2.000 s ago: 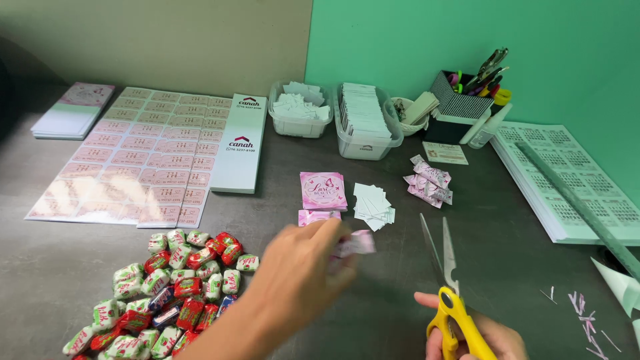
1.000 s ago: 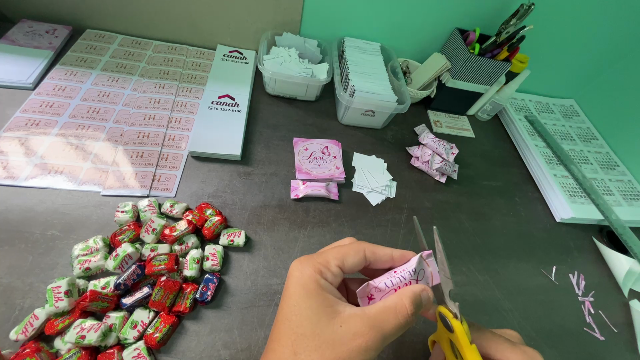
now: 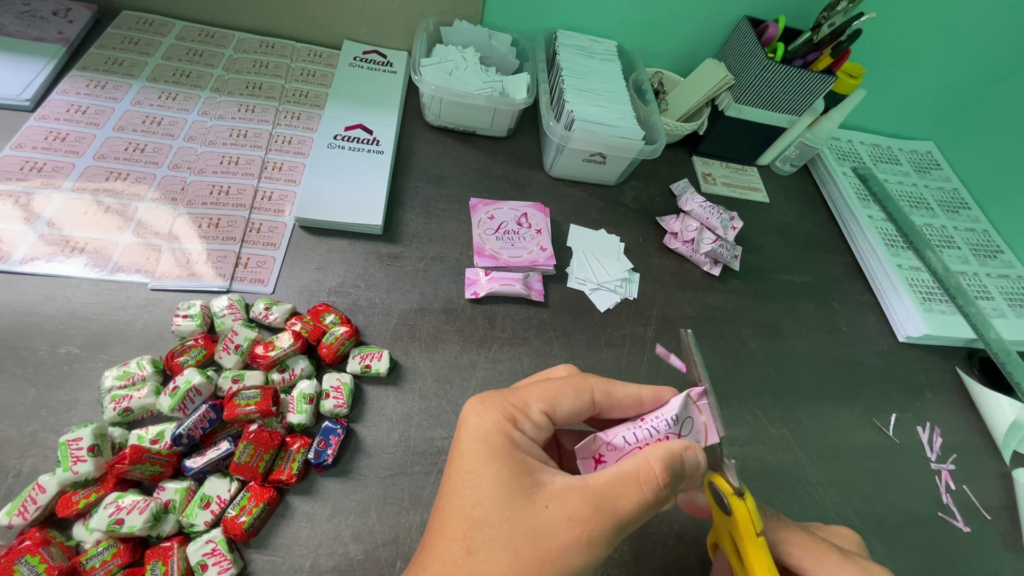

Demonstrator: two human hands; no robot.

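My left hand (image 3: 552, 472) pinches a pink-wrapped candy (image 3: 652, 432) between thumb and fingers. In my right hand (image 3: 800, 544) are yellow-handled scissors (image 3: 740, 516), their blades closed along the wrapper's right end. A thin pink sliver (image 3: 670, 358) shows just left of the blade tips. Beyond the hands, one pink-wrapped candy (image 3: 504, 285) lies against a stack of square pink printed wrappers (image 3: 512, 232). Small white paper pieces (image 3: 602, 268) lie to its right, and several pink-wrapped candies (image 3: 702, 228) are heaped farther right.
Red, white and blue wrapped candies (image 3: 252, 404) cover the left front. Sticker sheets (image 3: 144, 152) and a pad (image 3: 352, 136) lie behind. Two plastic tubs (image 3: 472, 112), (image 3: 600, 160) and a pen holder (image 3: 768, 72) stand at the back. Calendar sheets (image 3: 920, 240) and paper trimmings (image 3: 944, 480) are at right.
My left hand has come from beside the pink wrapper stack to the scissors, with the pink candy. The scissors, open two seconds ago, have closed at its end, and a sliver has come off.
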